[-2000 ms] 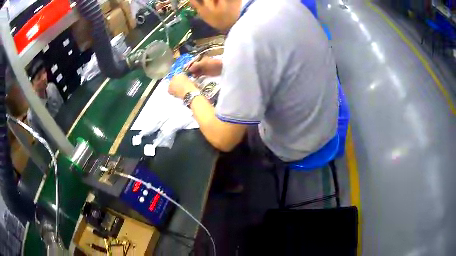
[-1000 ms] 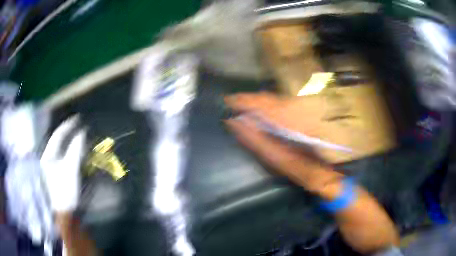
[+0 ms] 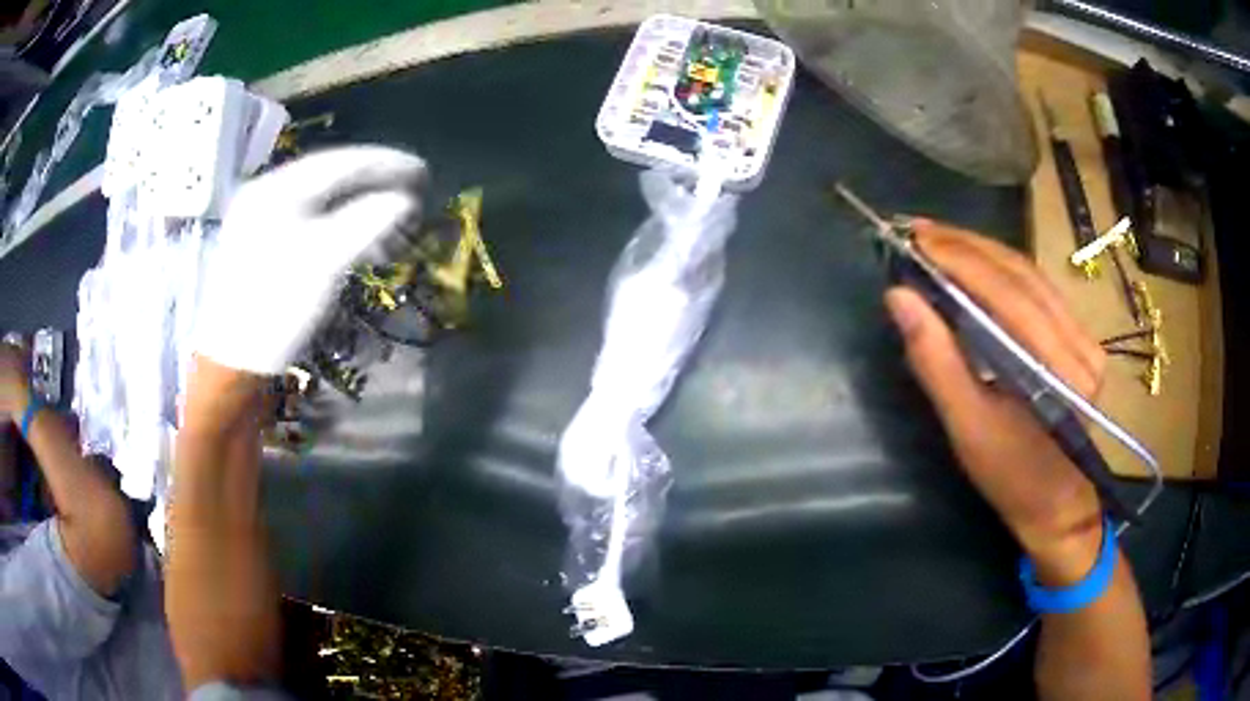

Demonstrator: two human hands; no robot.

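Note:
The white socket housing (image 3: pixel 635 99) lies open side up on the dark mat at the top centre, with a green circuit board (image 3: pixel 710 75) inside. Its white cord runs towards me in a clear plastic bag (image 3: pixel 655 322) to a white plug (image 3: pixel 601 615). My left hand (image 3: pixel 309 247), in a white glove, is blurred over the left pile of brass contact strips (image 3: pixel 470 247); whether its fingers hold a strip is hidden. My bare right hand (image 3: pixel 1008 384) grips the soldering iron (image 3: pixel 1021 363), tip pointing up-left, right of the housing and not touching it.
Stacked white power strips (image 3: pixel 176 144) with bagged cords stand at the left. Another person's arm (image 3: pixel 76 514) shows at far left. A translucent hood (image 3: pixel 918 82) hangs at upper right beside a cardboard tray (image 3: pixel 1186 397) with tools and strips. A parts bin (image 3: pixel 398 660) is below the bench edge.
The view has turned from a neighbouring worker to my bench. My left hand is now over the strips, and the soldering iron is clearly seen in my right hand.

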